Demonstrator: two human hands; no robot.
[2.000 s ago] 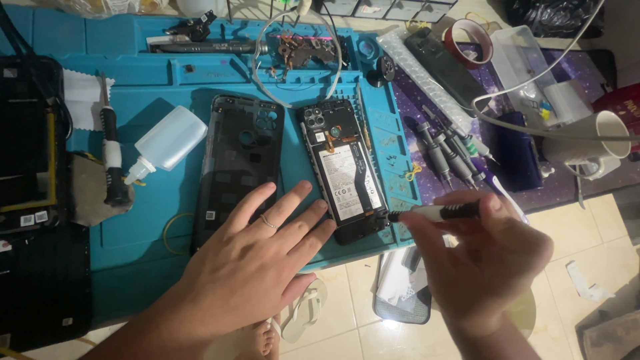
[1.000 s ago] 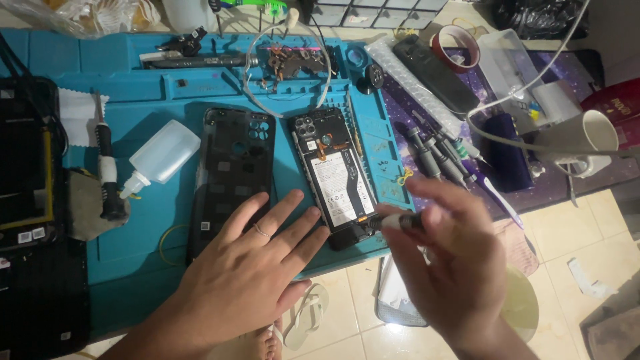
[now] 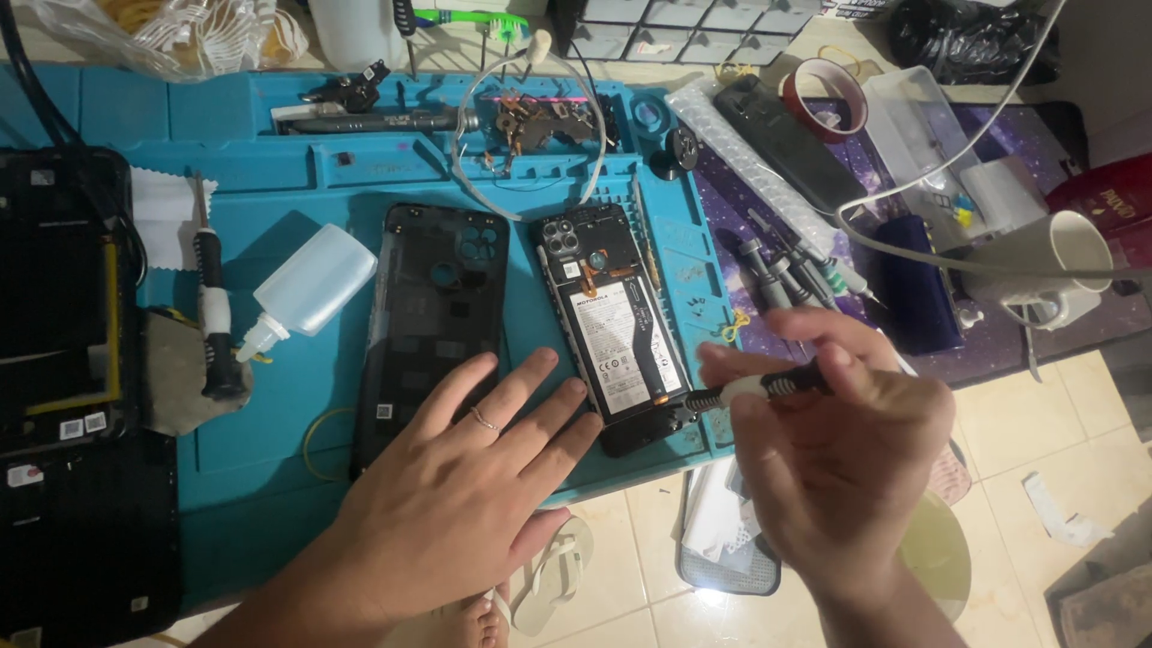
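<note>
An opened Motorola smartphone [image 3: 621,342] lies on a blue silicone repair mat [image 3: 261,495], its battery and ribbon cable exposed. To its left is a black phone back cover [image 3: 436,297], inner side up. My left hand [image 3: 468,477] rests flat with fingers spread, over the cover's lower end, fingertips at the phone's left edge; it grips nothing. My right hand [image 3: 837,432] holds a black-and-white screwdriver [image 3: 756,389] between thumb and fingers, pointing left at the phone's lower right edge. Whether the tip touches a screw cannot be told.
A translucent squeeze bottle [image 3: 315,279], a second screwdriver [image 3: 212,315] and a larger opened device [image 3: 54,360] lie left. Phone parts [image 3: 544,126] fill a mat tray. Right are several precision screwdrivers [image 3: 783,274], a dark phone [image 3: 787,144], red tape roll [image 3: 823,99] and a white mug [image 3: 1048,265].
My right hand has turned and shifted its hold on the screwdriver, its fingers now more open around the handle. My left hand stays resting beside the phone.
</note>
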